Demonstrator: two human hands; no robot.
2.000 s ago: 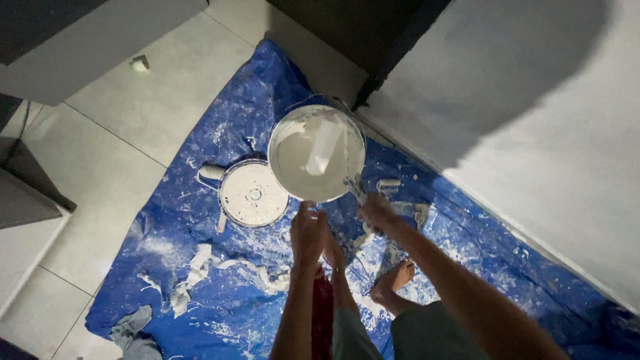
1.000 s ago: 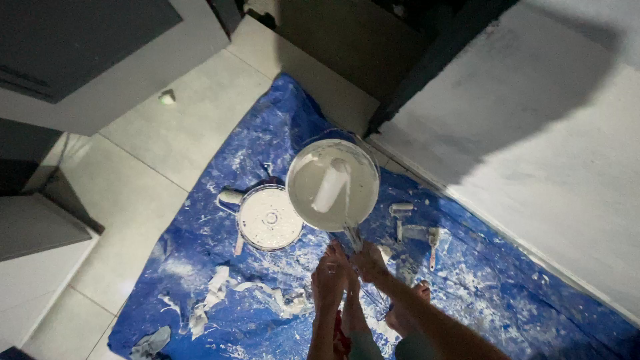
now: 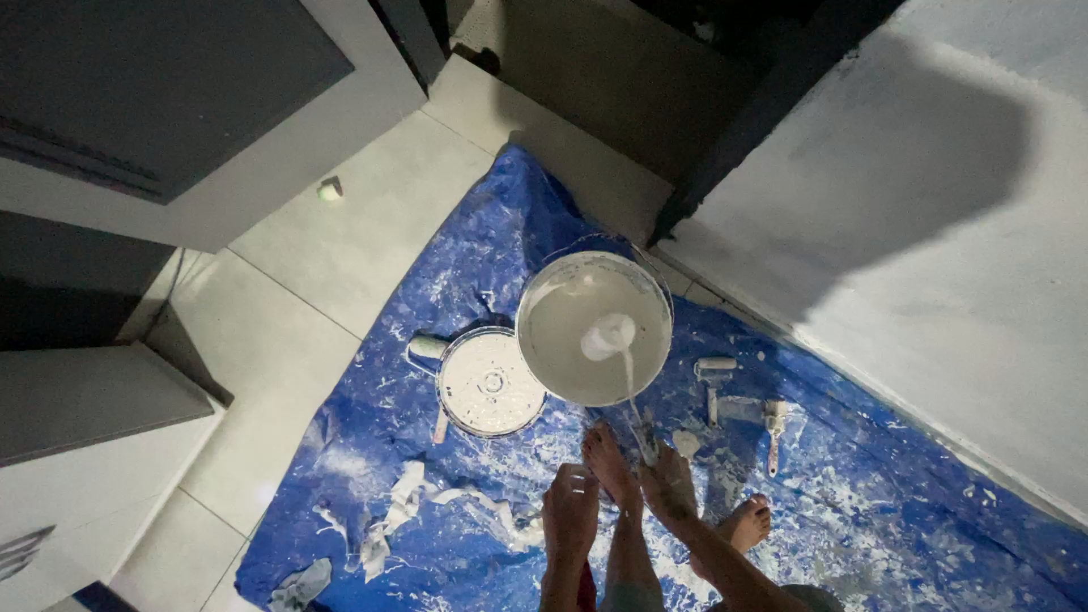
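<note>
My right hand (image 3: 667,480) grips the handle of a paint roller (image 3: 608,336), whose pale sleeve lies in the bucket of off-white paint (image 3: 552,340). The roller's wire frame crosses the bucket's near rim. My left hand (image 3: 571,501) is drawn in beside my bare foot, just left of the right hand; its fingers are curled, and whether they hold anything is hidden. A paint-covered round lid (image 3: 489,382) lies against the bucket's left side. Another roller (image 3: 429,347) lies partly by the lid.
A paint-spattered blue tarp (image 3: 459,280) covers the floor. A small roller (image 3: 716,370) and a paintbrush (image 3: 774,433) lie right of the bucket. Crumpled masking strips (image 3: 404,501) and a rag (image 3: 302,586) lie lower left. A white wall (image 3: 952,340) borders the tarp; grey cabinetry stands left.
The roller has turned in the bucket, its sleeve now lying lower and to the right of the middle. My hands have drawn back a little from the bucket, and the left is farther from the right.
</note>
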